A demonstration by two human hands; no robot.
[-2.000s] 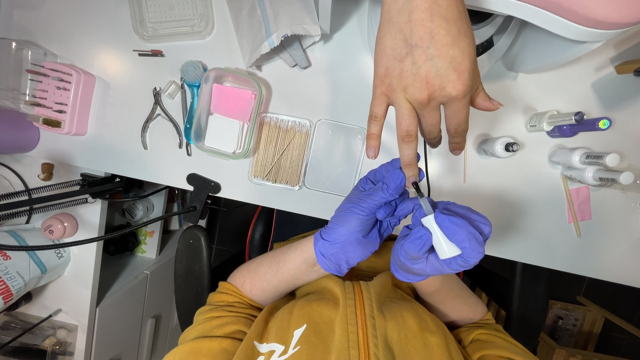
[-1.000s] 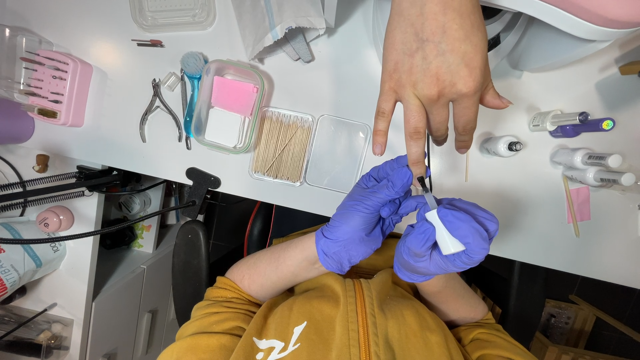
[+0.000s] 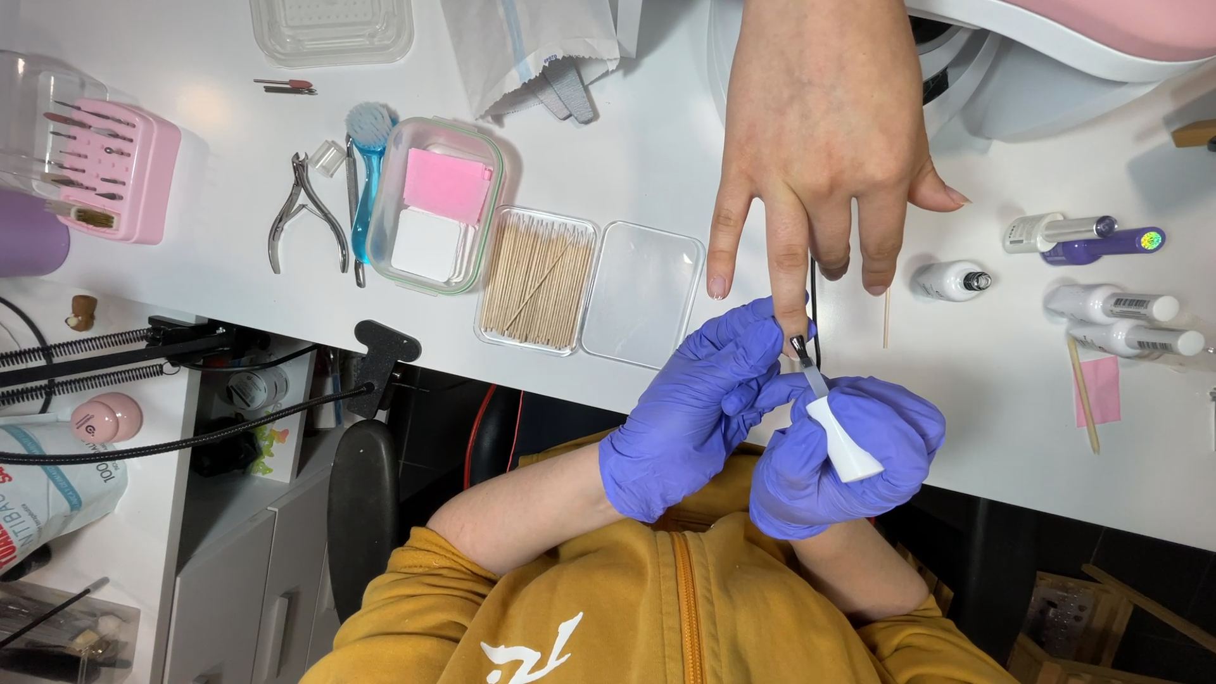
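Note:
Both my hands wear blue-purple gloves. My right hand (image 3: 845, 456) grips the white cap of a nail polish brush (image 3: 841, 439), whose dark bristles touch the nail of another person's finger. That person's hand (image 3: 822, 142) reaches in from the top, back upward, fingers pointing toward me. With its fingertips, my left hand (image 3: 698, 408) holds the tip of this same finger from the side. An uncapped white bottle (image 3: 950, 281) with a dark neck lies to the right of the other person's hand.
Left of the hands lie a clear box of wooden sticks (image 3: 537, 280), a container with pink and white pads (image 3: 437, 204), a blue-handled brush (image 3: 366, 190), cuticle nippers (image 3: 306, 214) and a pink drill-bit holder (image 3: 123, 171). Polish bottles (image 3: 1107, 304) lie at right, a white-and-pink device (image 3: 1073, 38) at top right.
The other person's hand has shifted slightly, and the brush stays at the same finger's nail. My right hand keeps hold of the white cap; my left hand stays at the fingertip.

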